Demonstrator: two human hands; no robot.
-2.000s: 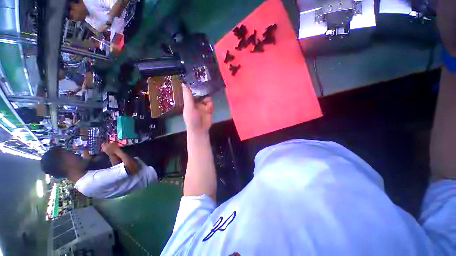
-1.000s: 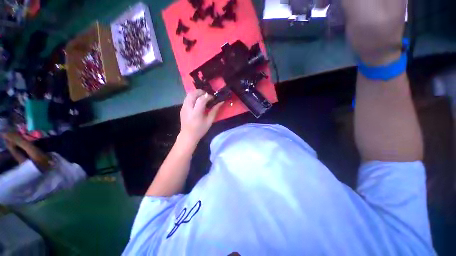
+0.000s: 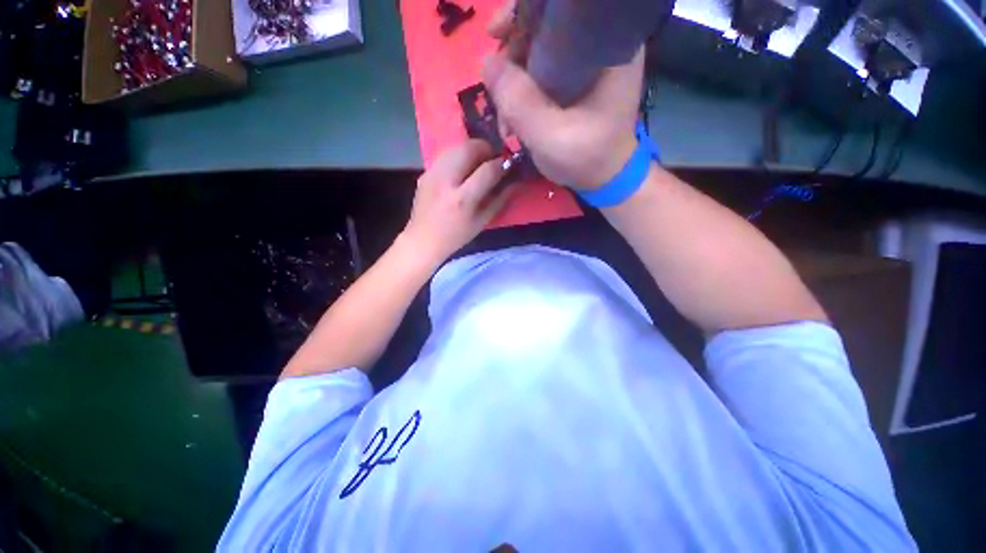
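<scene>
A black housing assembly (image 3: 476, 105) lies on the pink-red mat (image 3: 429, 76), mostly hidden by both hands. My left hand (image 3: 460, 192) holds its near side, with a small shiny spot by the fingertips. My right hand (image 3: 568, 132), with a blue band on the wrist, is closed around a thick grey electric screwdriver (image 3: 593, 45) above the housing. The screwdriver's tip is hidden behind the hand. A small black bracket (image 3: 454, 16) lies on the mat beyond the housing.
A brown cardboard box (image 3: 222, 76) of red-silver parts and a white tray (image 3: 308, 45) of small metal parts stand at the far left. Two pale screw feeders (image 3: 746, 24) are at the far right. A dark bin with shiny specks (image 3: 292, 275) is left of my body.
The housing, absent from the mat in the oldest frame, is now there under both hands. My right hand has come in from the right with the screwdriver. The view has shifted.
</scene>
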